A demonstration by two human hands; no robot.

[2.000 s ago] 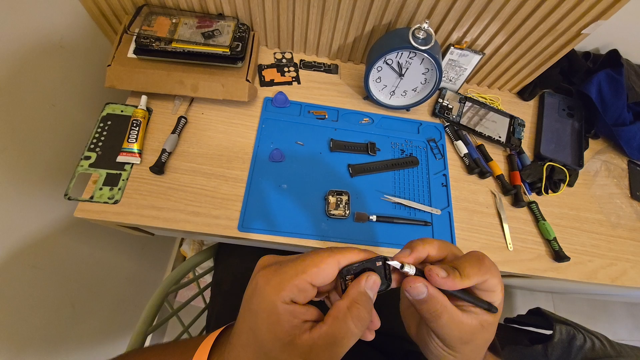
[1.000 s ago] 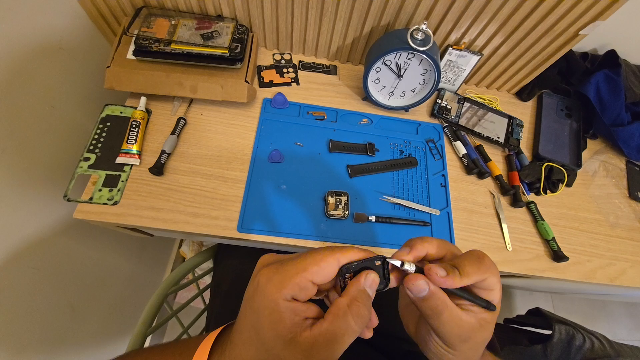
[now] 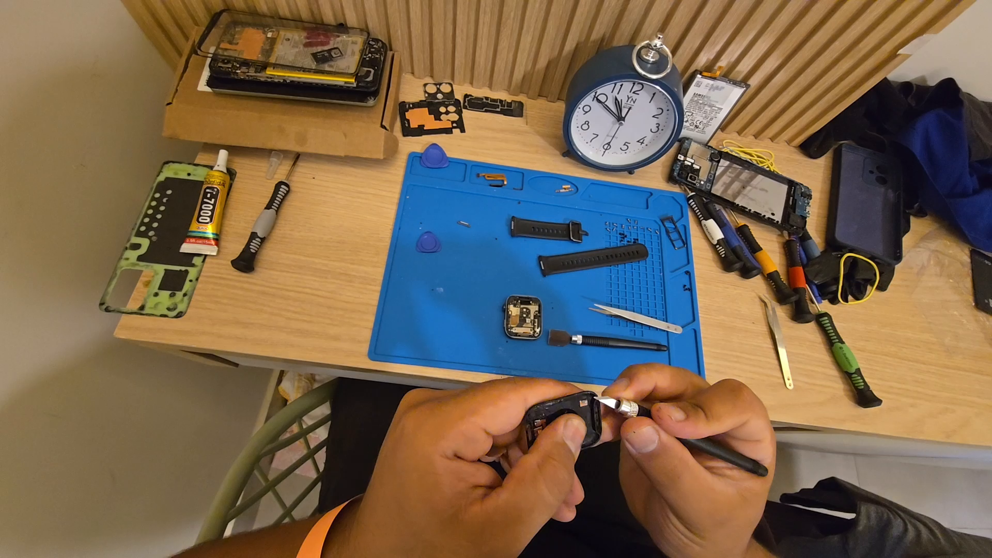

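Observation:
My left hand (image 3: 473, 465) grips a black smartwatch back cover (image 3: 564, 411), its thumb across the inner side. My right hand (image 3: 697, 457) holds a craft knife (image 3: 717, 453) with a black handle and metal collar; its blade tip is at the cover's right rim. Just beyond my hands, on a blue silicone repair mat (image 3: 465, 325), lie an opened smartwatch body (image 3: 523, 317) with its inner parts showing, a brush (image 3: 612, 342) and silver tweezers (image 3: 639, 318). Two black watch strap pieces (image 3: 593, 259) lie farther back on the mat.
Blue opening picks (image 3: 428, 242) lie on the mat. Right of it are several screwdrivers (image 3: 845, 356), other tweezers (image 3: 777, 345) and a disassembled phone (image 3: 740, 186). An alarm clock (image 3: 624, 116) stands behind. At left are a glue tube (image 3: 206, 209), a phone back panel (image 3: 167, 232) and a cardboard box (image 3: 279, 128).

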